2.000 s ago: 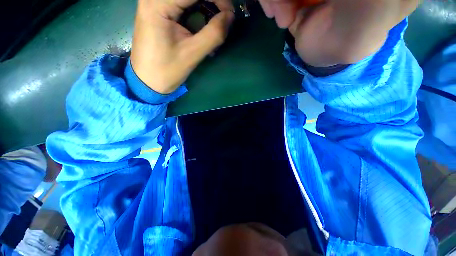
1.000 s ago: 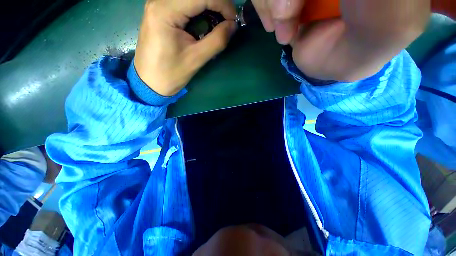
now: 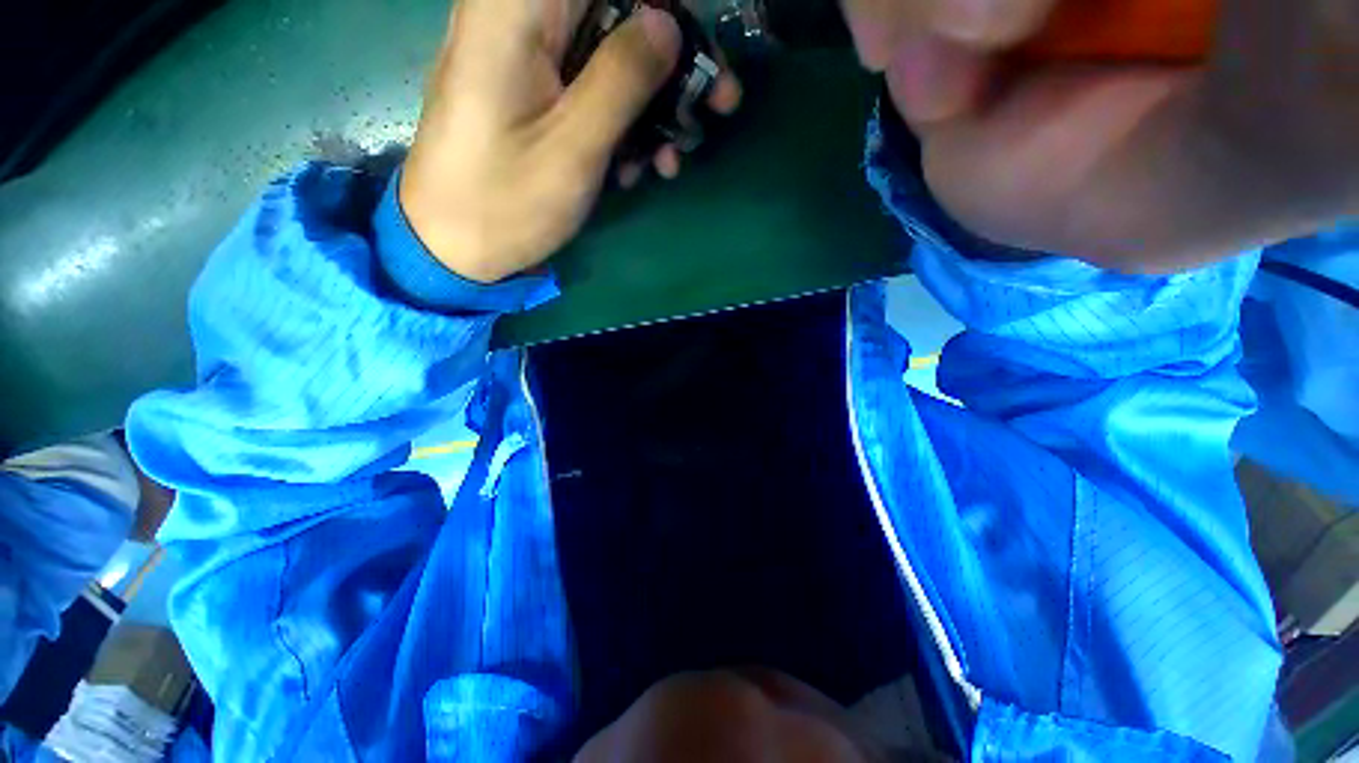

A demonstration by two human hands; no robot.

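Observation:
My left hand is at the upper left over the green bench and holds a small black module with shiny metal bits, the thumb lying on top of it. My right hand is at the upper right, blurred and partly cut off by the top edge. Its fingers are closed round the orange barrel of an electric screwdriver. The screwdriver's nose and bit are not clearly visible. The two hands are apart.
A green-matted bench runs across the top, with tiny dark specks at the left. A small shiny metal thing shows at the top edge between my hands. People in blue sleeves sit at both sides. A black cord is at the right.
My right hand has moved right and a little down, away from the module, with the orange screwdriver. My left hand has turned the module, so more of its metal shows.

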